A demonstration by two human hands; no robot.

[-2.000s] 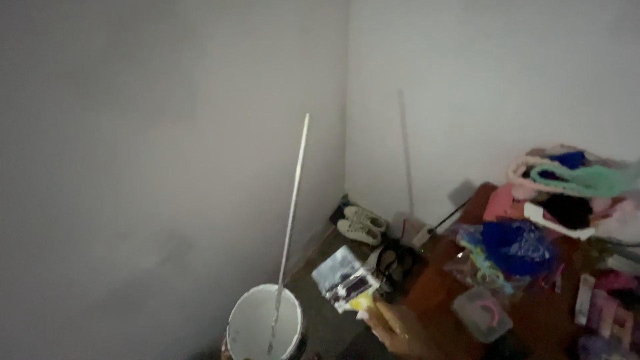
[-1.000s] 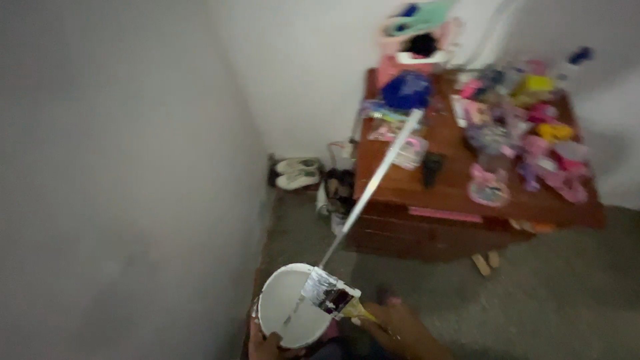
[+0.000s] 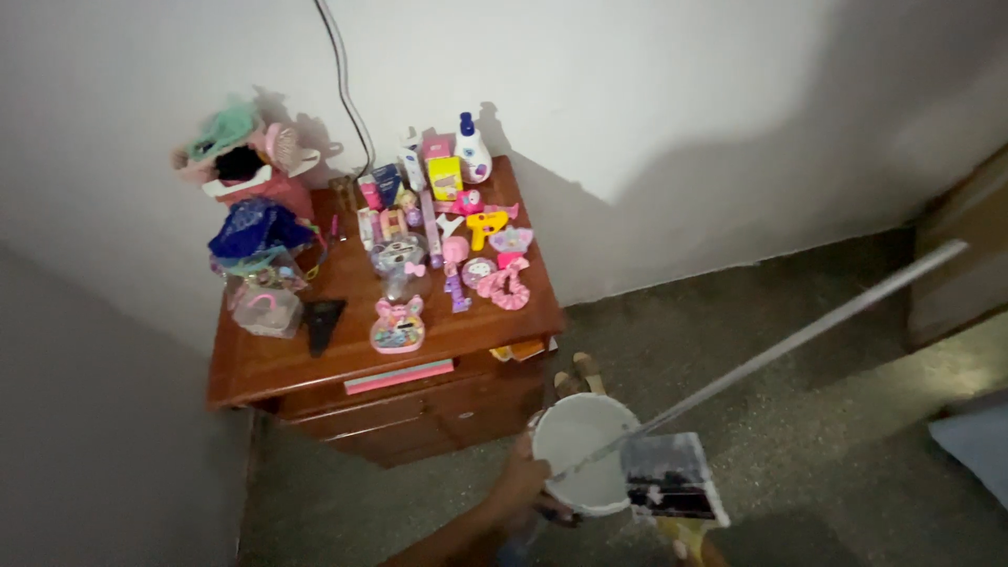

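My left hand grips the left rim of a white bucket, which holds pale paint or a similar liquid. A long whitish stick stands tilted in the bucket and sticks out to the upper right. At the bucket's right side is a wide paintbrush with paint-covered bristles and a yellow handle. My right hand holds that handle at the bottom edge of the view, mostly hidden and blurred.
A wooden dresser stands against the wall, covered with toys, hair items, a lotion bottle and bags. Tan shoes lie beside it on the floor. A dark cable hangs down the wall. Wooden furniture stands at right.
The view has swung right from the corner with shoes to the dresser. The bucket, stick and brush have come along with my hands; the stick now leans further right.
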